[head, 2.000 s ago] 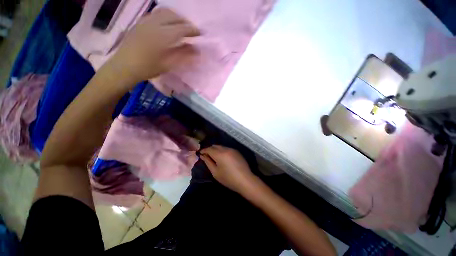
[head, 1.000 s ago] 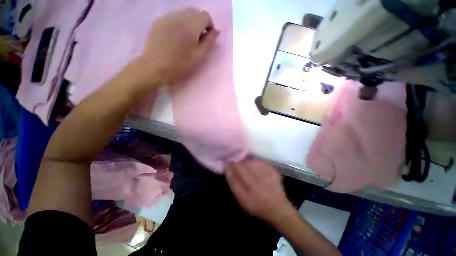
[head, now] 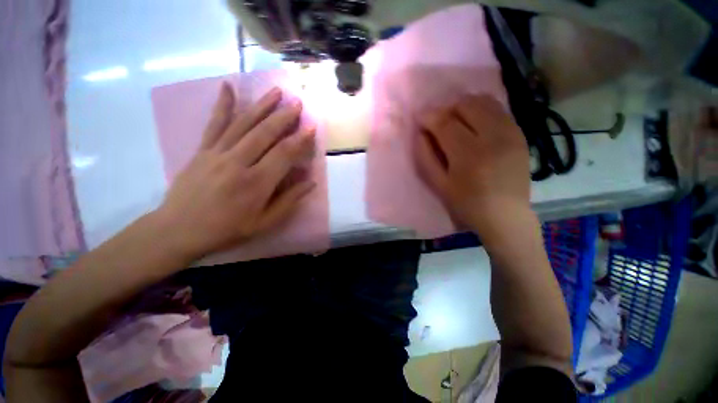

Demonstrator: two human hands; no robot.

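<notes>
A pink cut garment panel [head: 303, 224] lies on the white table left of the needle. My left hand [head: 240, 173] rests flat on it with fingers spread. The pile of small pink pieces [head: 397, 181] lies right of the needle plate [head: 346, 135]. My right hand [head: 476, 153] lies on this pile with fingers bent; whether it pinches a piece is hidden. The sewing machine's presser foot and needle area [head: 305, 77] is washed out by the lamp, between the two hands.
Black-handled shears [head: 555, 142] lie right of the pile. Larger pink panels [head: 27, 142] lie at the table's left. A blue crate [head: 647, 295] stands below the table at the right. Crumpled pink fabric [head: 153, 354] is low at the left.
The view has shifted right. My left hand has brought a pink panel beside the needle and lies flat on it. My right hand has let go of the panel's edge and moved onto the small-piece pile.
</notes>
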